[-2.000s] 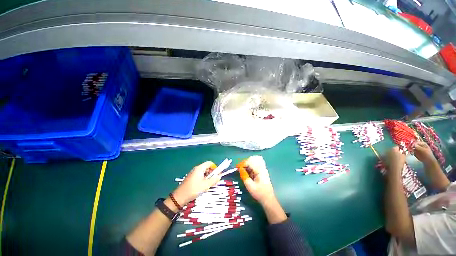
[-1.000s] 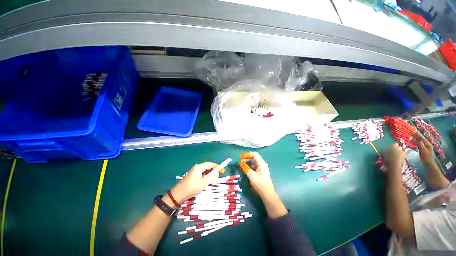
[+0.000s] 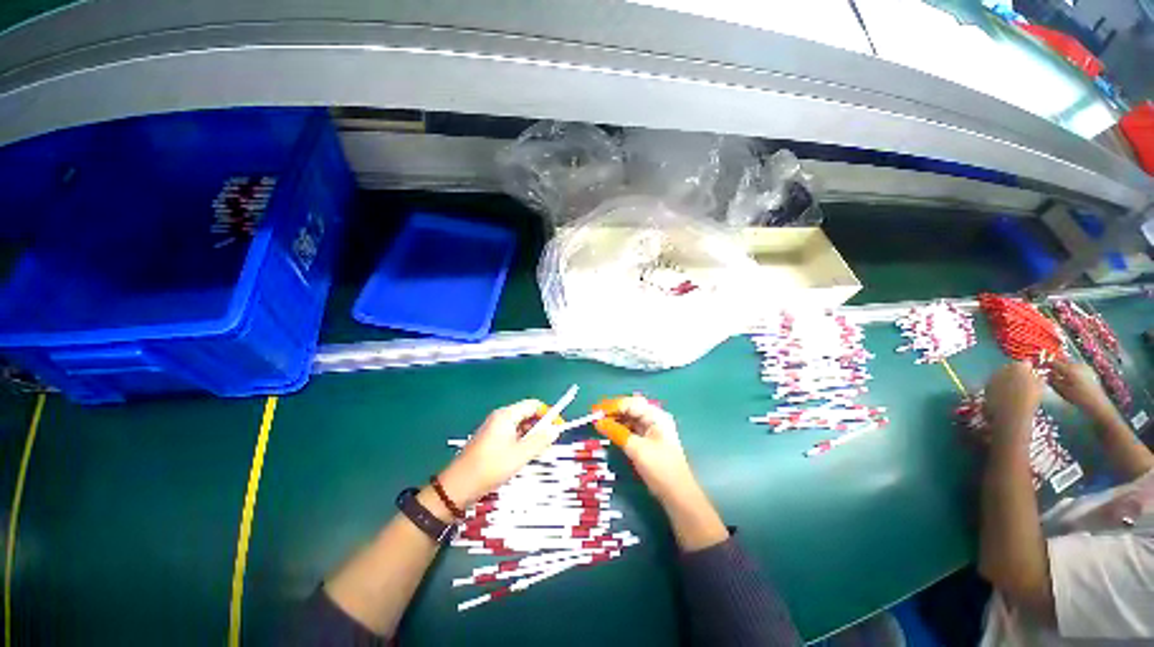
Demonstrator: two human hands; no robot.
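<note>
My left hand [image 3: 509, 440], with an orange finger cot and a dark wristband, holds a white stick [image 3: 557, 407] that points up and right. My right hand [image 3: 640, 436], with orange cots on thumb and fingertip, pinches a thin white piece [image 3: 580, 421] with a reddish end, which reaches across to my left fingers. Whether my left fingers also grip it is too small to tell. Below my hands a pile of red-and-white sleeved leads [image 3: 542, 506] lies on the green bench, partly under my left hand.
A large blue bin [image 3: 285, 272] stands at left, beside a shallow blue tray [image 3: 439, 281]. A clear plastic bag [image 3: 633, 316] covers part of a cream box [image 3: 810, 263]. Another lead pile [image 3: 814, 373] lies right. Further right, a person's hands [image 3: 1012, 392] work near red wires [image 3: 1020, 329].
My right hand was empty and apart from my left a second ago. It now pinches a thin white piece beside my left fingers. The co-worker's hands have shifted slightly.
</note>
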